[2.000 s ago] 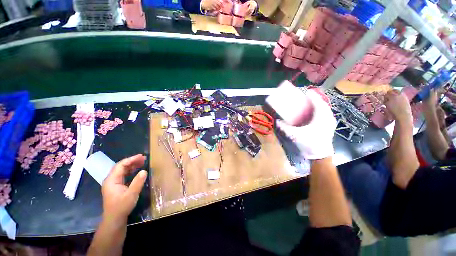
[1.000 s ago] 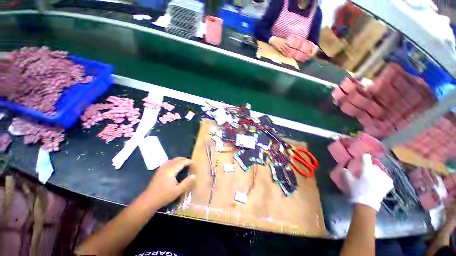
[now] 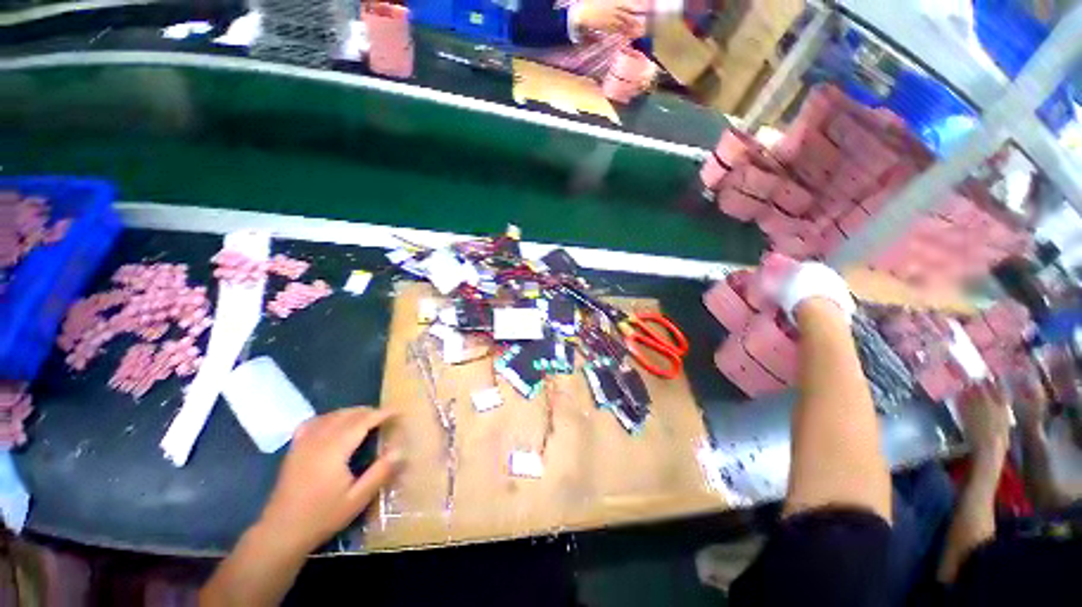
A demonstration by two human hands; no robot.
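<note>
My gloved right hand [image 3: 816, 289] is at the far side of a small group of pink housings [image 3: 759, 353] right of the cardboard mat [image 3: 581, 489]. Its fingers are blurred and partly hidden, so I cannot tell if it grips a housing. My bare left hand [image 3: 332, 466] rests near the mat's left edge, fingers apart and empty. Circuit boards [image 3: 616, 394] with red and black wires lie tangled on the mat, with white rectangles [image 3: 519, 324] among them. Orange-handled scissors [image 3: 655, 345] lie at the right of the boards.
Pink button pieces [image 3: 140, 323] lie heaped beside a long white strip [image 3: 226, 344] and a blue tray [image 3: 59, 285] at left. A green belt [image 3: 356, 160] runs behind. Grey cables [image 3: 880, 365] lie beyond my right arm. Other people's hands work at right and across the belt.
The view has swung to the right since a second ago. My right hand has moved to the back of the housing group. The pink housing it held two seconds ago is no longer distinguishable in it.
</note>
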